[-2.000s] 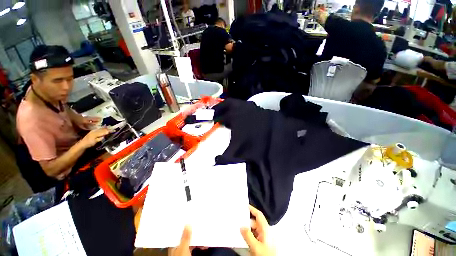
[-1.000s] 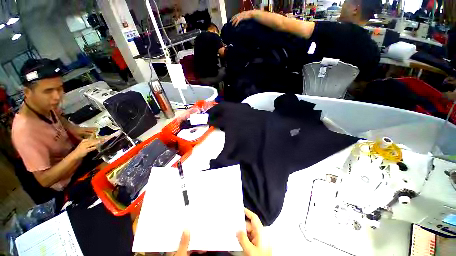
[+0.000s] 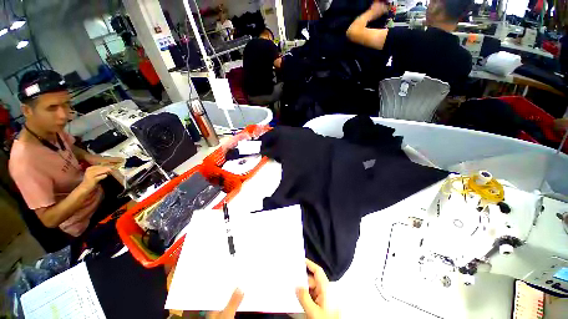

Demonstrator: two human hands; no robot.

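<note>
I hold a white paper sheet (image 3: 268,261) by its near edge, low in the middle of the view. A thin black pen (image 3: 229,229) lies on the sheet. My left hand (image 3: 228,305) is at the near edge, with its thumb on the paper and the rest cut off by the frame. My right hand (image 3: 316,293) grips the near right corner, thumb on top. A large black cloth garment piece (image 3: 330,180) lies just beyond the sheet, with a small pale label on it.
An orange-red basket (image 3: 132,232) with plastic-wrapped packets is left of the sheet. The white sewing machine (image 3: 458,227) is at right. A printed sheet (image 3: 62,299) lies lower left. A seated person (image 3: 53,168) is at left. A pale trough (image 3: 486,146) edges the table.
My hands and the sheet have stayed almost in place. The person at left has shifted slightly, and the person in black at the back has bent a raised arm.
</note>
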